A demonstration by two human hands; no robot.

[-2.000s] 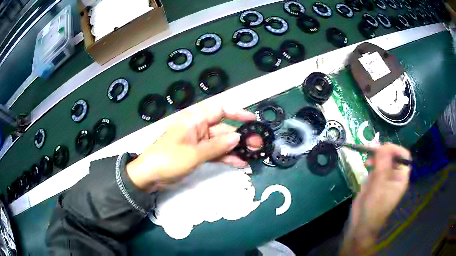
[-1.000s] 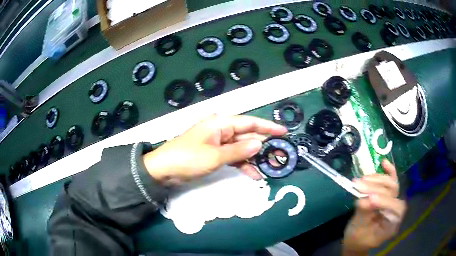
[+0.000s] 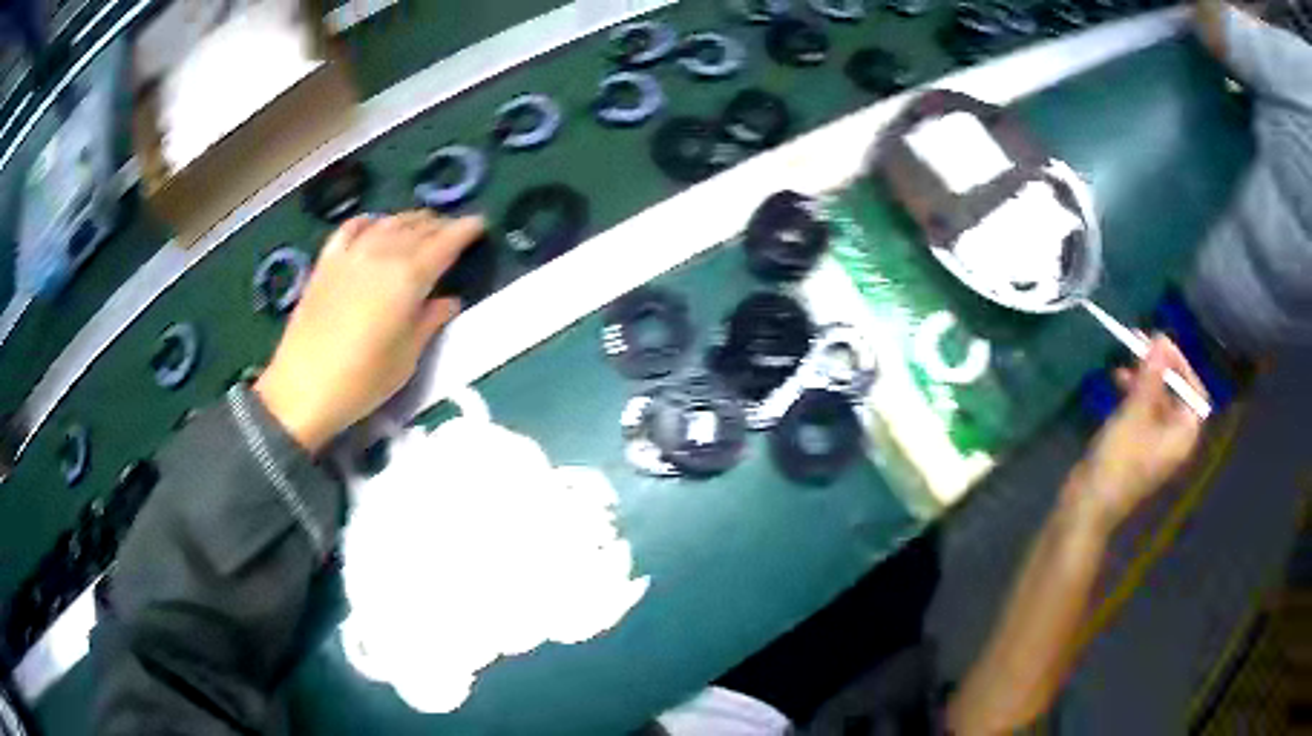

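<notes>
My left hand (image 3: 353, 324) is over the green belt, palm down. Its fingertips are at the edge of a black ring (image 3: 471, 270); blur hides whether they grip it. My right hand (image 3: 1147, 431) is at the right, closed on the silver tweezers (image 3: 1117, 331), whose tip points up-left beside the rim of the oval unit (image 3: 993, 201). A bright pile of white C-shaped pieces (image 3: 482, 554) lies on the near work surface. A group of black discs (image 3: 763, 342) lies right of it. One white C-shaped piece (image 3: 951, 347) lies on the green sheet (image 3: 881, 273).
Rows of black rings, some with pale bands (image 3: 629, 97), lie on the belt beyond the white strip (image 3: 676, 209). An open cardboard box (image 3: 259, 151) with white material is at upper left, beside a blurred clear case (image 3: 65, 187). Another person's grey sleeve (image 3: 1266, 216) is at right.
My left hand has left the disc group and reached up-left over the belt; the banded ring it held is no longer visible in it. My right hand and tweezers have moved up-right.
</notes>
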